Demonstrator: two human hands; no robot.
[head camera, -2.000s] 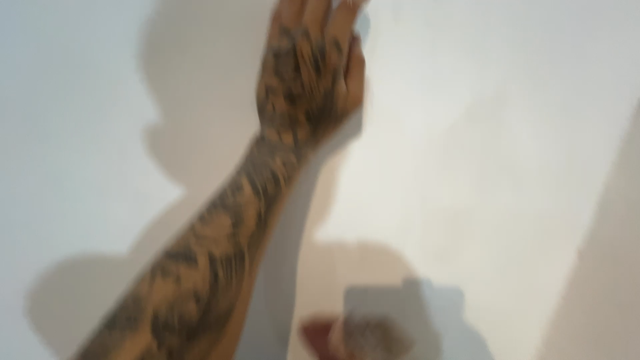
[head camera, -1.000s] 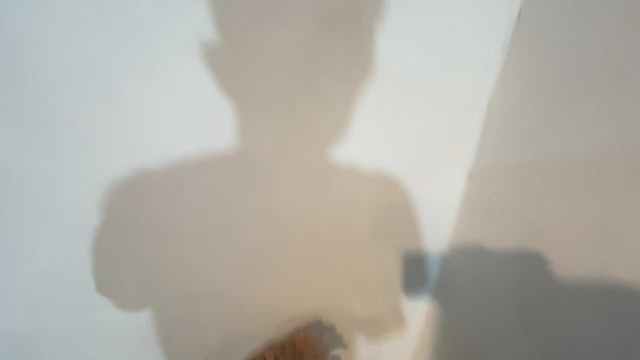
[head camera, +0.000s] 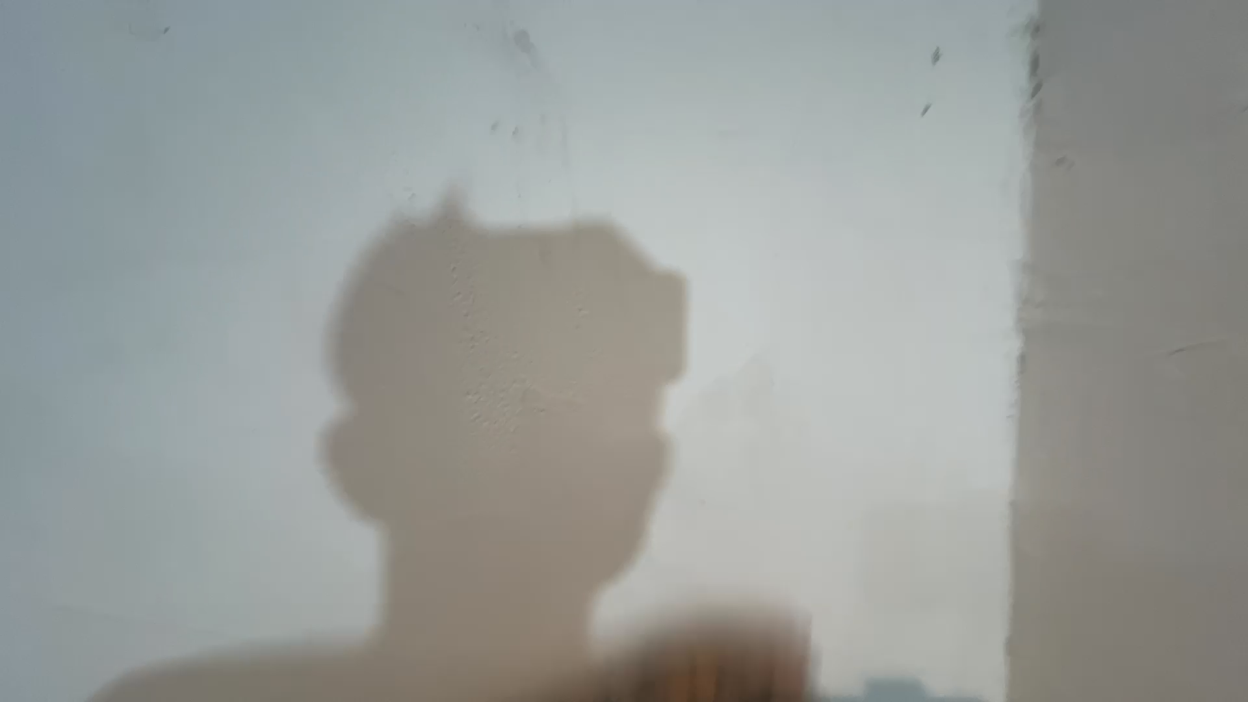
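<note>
A pale, smooth wall (head camera: 829, 244) fills most of the head view. At the bottom edge, right of centre, a strongly blurred brown shape, perhaps my right hand (head camera: 717, 658), comes in from below. Its fingers cannot be made out, nor whether it holds anything. My left hand is out of the picture. The shadow of a head and shoulders (head camera: 497, 419) falls across the middle of the wall, with a boxy outline at the brow.
A rough vertical edge (head camera: 1019, 390) at the right divides the bright wall from a darker grey-beige surface (head camera: 1136, 390). Small dark marks (head camera: 524, 41) and specks dot the upper wall. A small bluish-grey patch (head camera: 894, 690) shows at the bottom right.
The tattooed left arm, raised against the wall two seconds ago, has left the view. The view has shifted, and the shadow's head now shows whole.
</note>
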